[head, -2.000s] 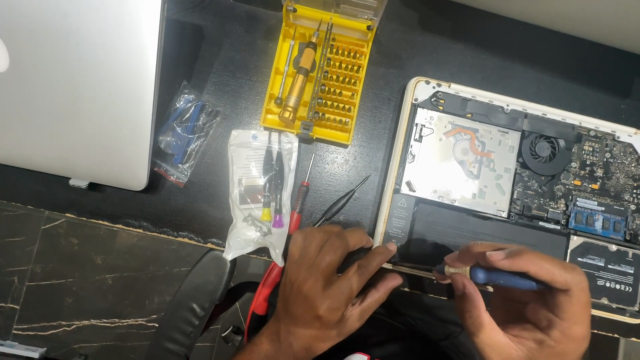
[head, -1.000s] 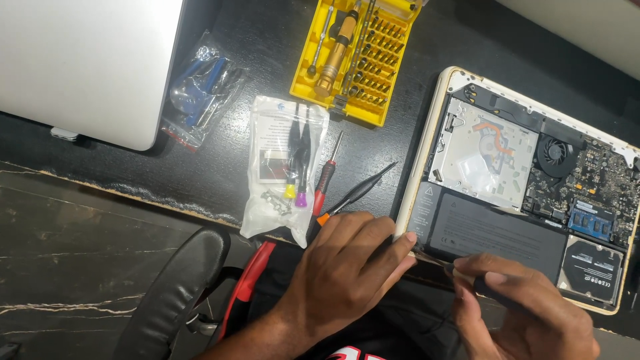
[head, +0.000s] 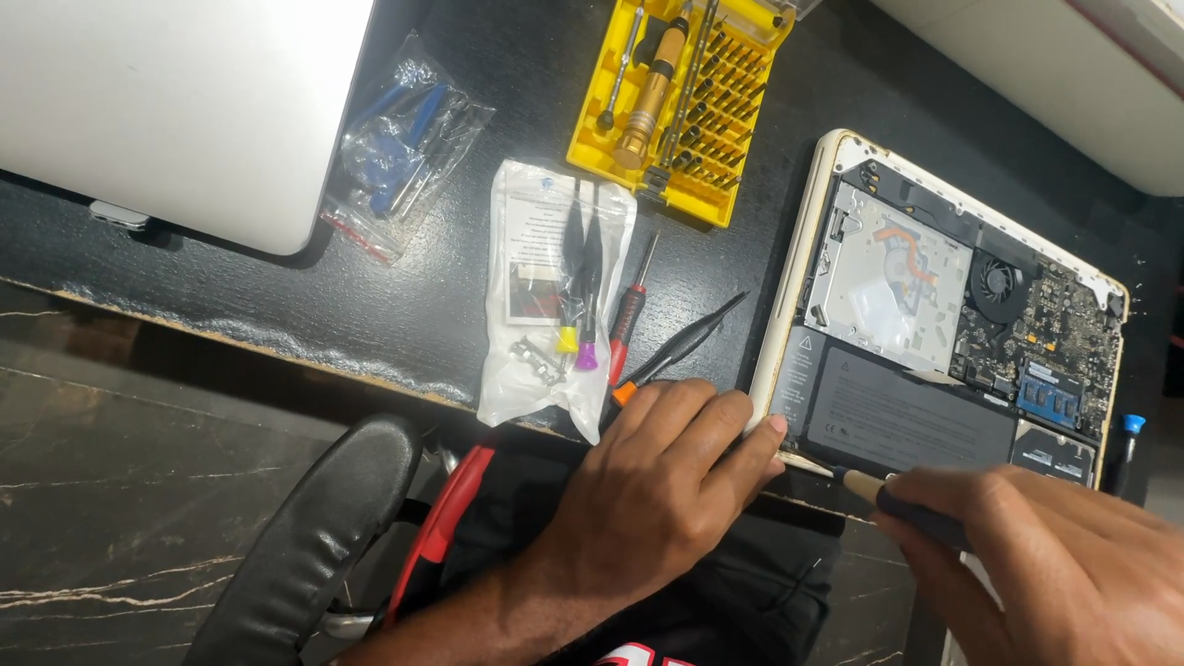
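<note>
An opened white laptop base (head: 794,277) lies at the right, its battery (head: 911,407), optical drive (head: 888,277), fan (head: 997,280) and blue memory module (head: 1050,396) exposed. My left hand (head: 671,472) rests with bent fingers at the laptop's near left corner; its fingertips touch the edge, and nothing shows in its grasp. In my right hand (head: 1036,555) is a brush-like or screwdriver-like tool (head: 865,483) with a dark handle and a tan collar. Its pale, thin end lies along the laptop's front edge beside my left fingertips. My right palm is partly cut off by the frame.
A yellow bit set (head: 731,208) lies at the top; below it are a clear pouch of tools (head: 523,305), a red-and-black screwdriver (head: 629,319) and black tweezers (head: 684,342). A silver laptop (head: 185,111), a bag with blue tools (head: 398,166) and a chair armrest (head: 314,536) are left.
The view has shifted. The tool in my right hand has stayed along the laptop's front edge, with my left hand still at its corner.
</note>
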